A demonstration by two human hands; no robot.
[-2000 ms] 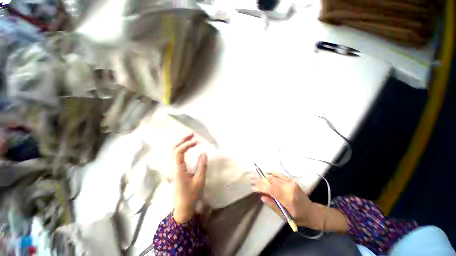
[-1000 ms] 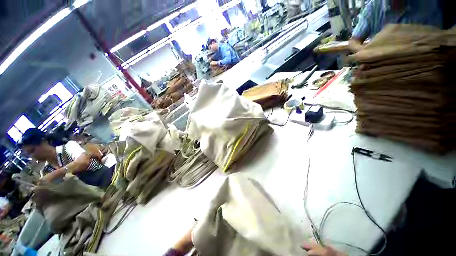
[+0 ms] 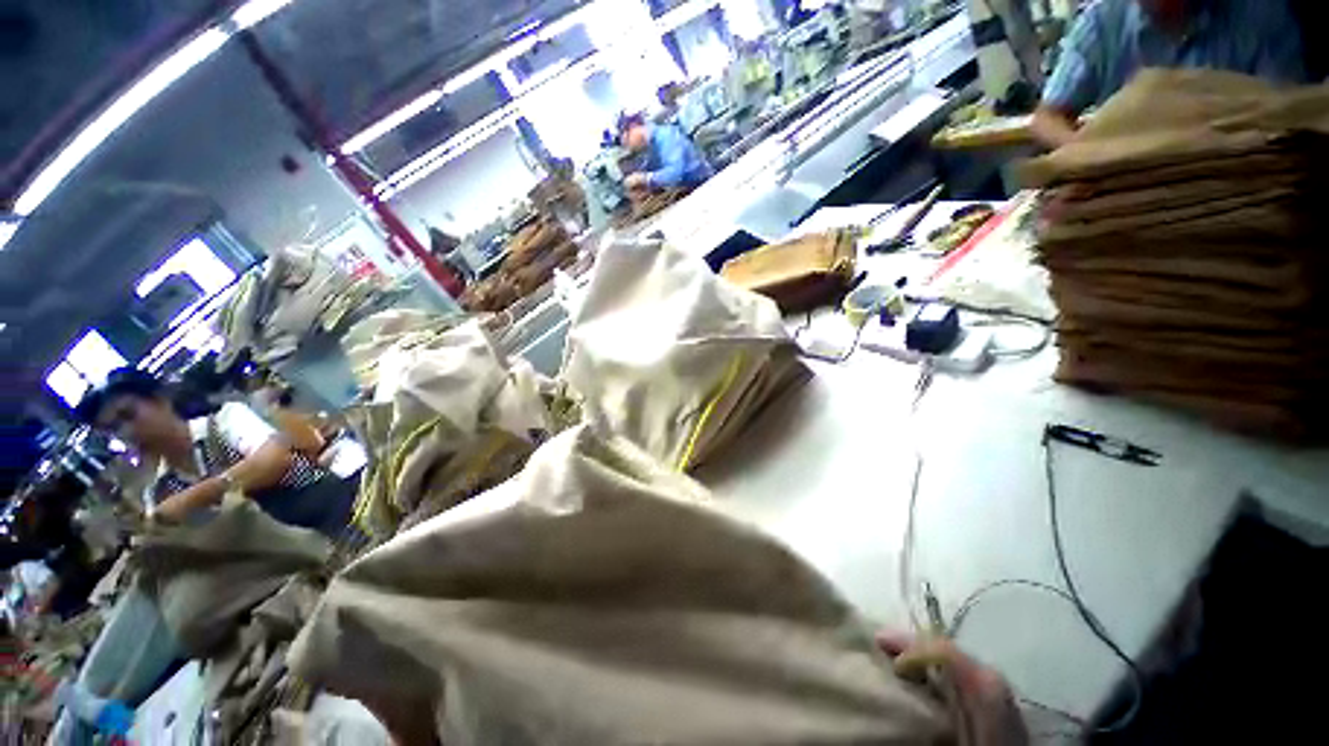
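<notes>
A beige fabric bag is raised and spread wide across the lower middle. My right hand is at the bag's right edge, cut off by the bottom of the picture. It holds a slim pen, its thin tip pointing up; whether it also grips the cloth is unclear. Only a small patch of skin of my left hand or wrist shows below the bag at the lower left; its fingers are hidden.
Stacked beige bags stand behind the raised bag. A tall brown stack is at the right. Black snips with a cord lie on the white table. A power strip is behind. People are at the left and back.
The view has swung up from the tabletop since the first frame. Since the second, the bag has been raised and spread leftward, covering more of the table, and my right hand shows more.
</notes>
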